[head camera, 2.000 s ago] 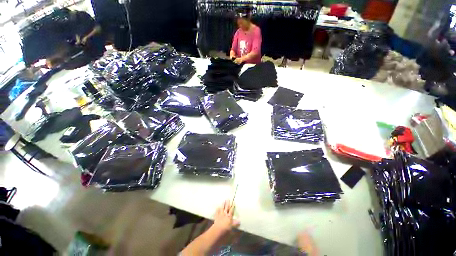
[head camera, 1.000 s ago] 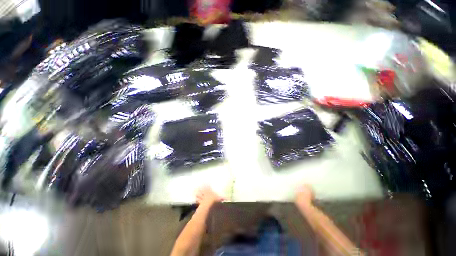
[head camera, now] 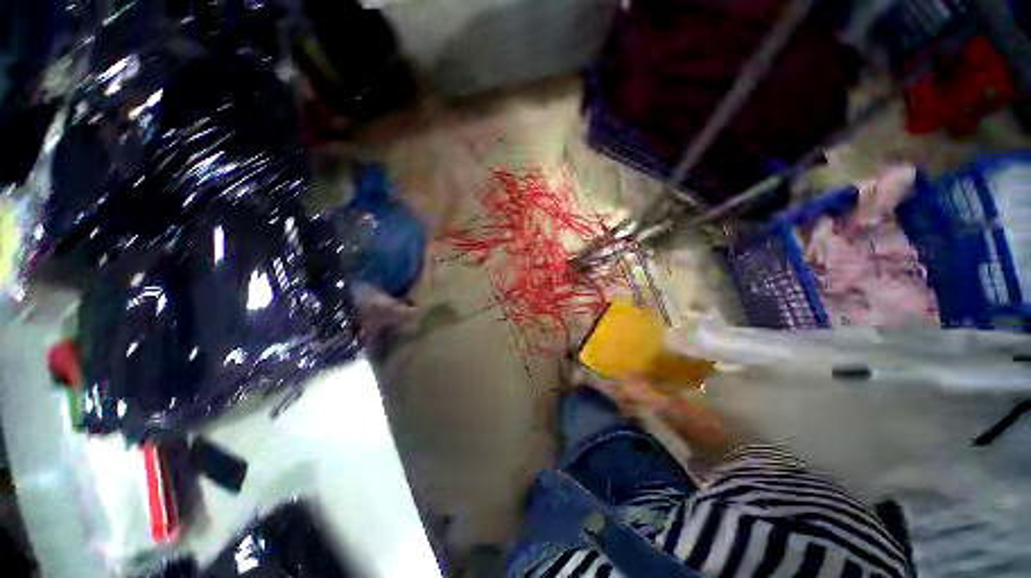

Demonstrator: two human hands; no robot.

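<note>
A blurred bare forearm and hand, which look like my right hand (head camera: 678, 412), reach out beside the striped cloth at the lower middle. They lie against the yellow seat (head camera: 627, 341) of a stool. The blur hides the fingers, so a grip cannot be made out. My left hand is not in view. A large pile of bagged garments (head camera: 215, 260), dark under shiny film, covers the table at the left. More dark film shows at the table's lower edge.
Red strips (head camera: 531, 260) lie tangled on the floor. A blue bag (head camera: 388, 237) is beside the table (head camera: 367, 463). A crate of dark red cloth (head camera: 724, 85) and a blue crate (head camera: 967, 243) with pink cloth stand at right. A small black rectangle (head camera: 219, 464) lies on the table.
The view has swung right and down, from the worktable's stacks to the floor and crates. My left hand has left the picture. The yellow seat has come into view.
</note>
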